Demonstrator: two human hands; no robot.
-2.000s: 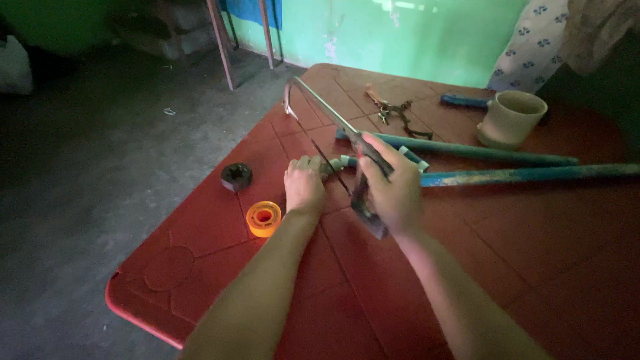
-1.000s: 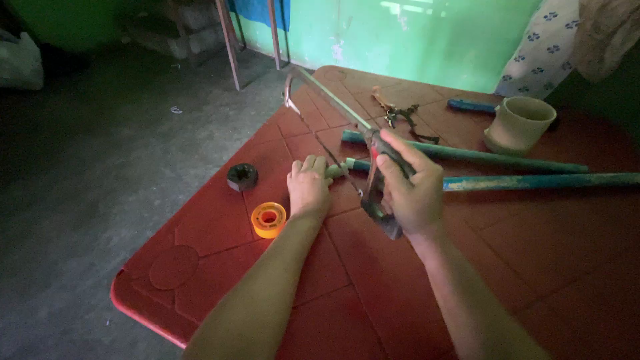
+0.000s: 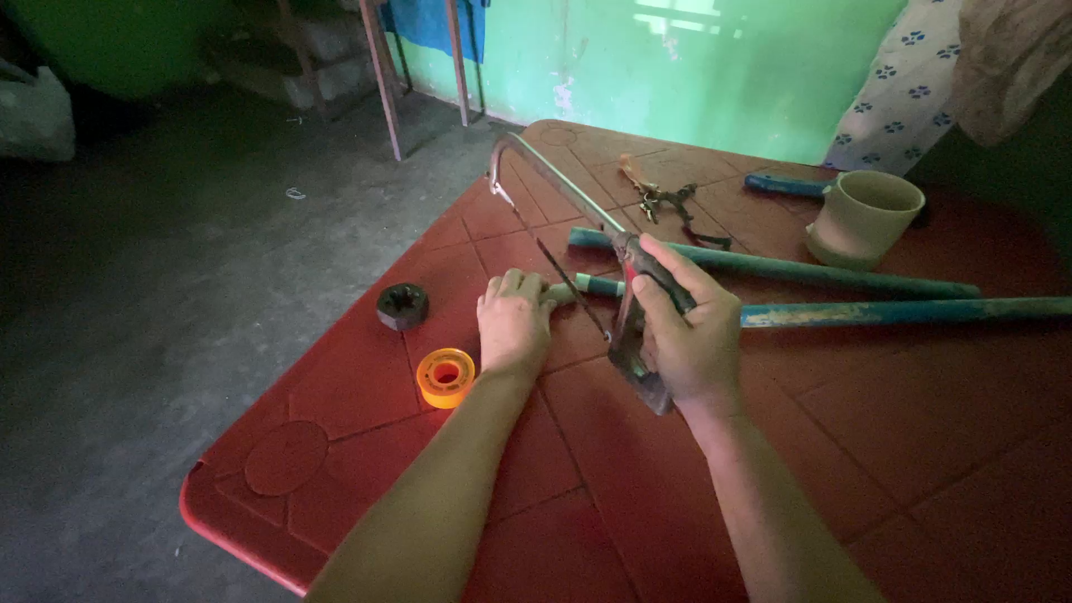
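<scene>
My right hand (image 3: 695, 327) grips the handle of a hacksaw (image 3: 569, 188), whose frame points up and away to the left. The saw's blade slants across a thin pale green pipe piece (image 3: 563, 293); whether it touches is not clear. My left hand (image 3: 512, 322) is closed over the left end of that piece, on the table. Right of the blade the piece shows a dark band, then passes behind the saw. A blue pipe (image 3: 888, 314) with worn paint runs off to the right. Left of my left hand lie an orange tape spool (image 3: 445, 378) and a black ring-shaped die (image 3: 403, 307).
A green-blue pipe (image 3: 779, 268) lies across the red plastic table (image 3: 289, 456). Behind it are a tangled dark clamp-like object (image 3: 670, 201), a blue-handled tool (image 3: 787, 185) and a beige cup (image 3: 867, 219). The table's left edge borders the concrete floor; a green wall stands behind.
The hacksaw and my right hand have shifted slightly relative to the pipe piece between frames. My left hand stays on the piece; the spool and the die lie where they were on the table.
</scene>
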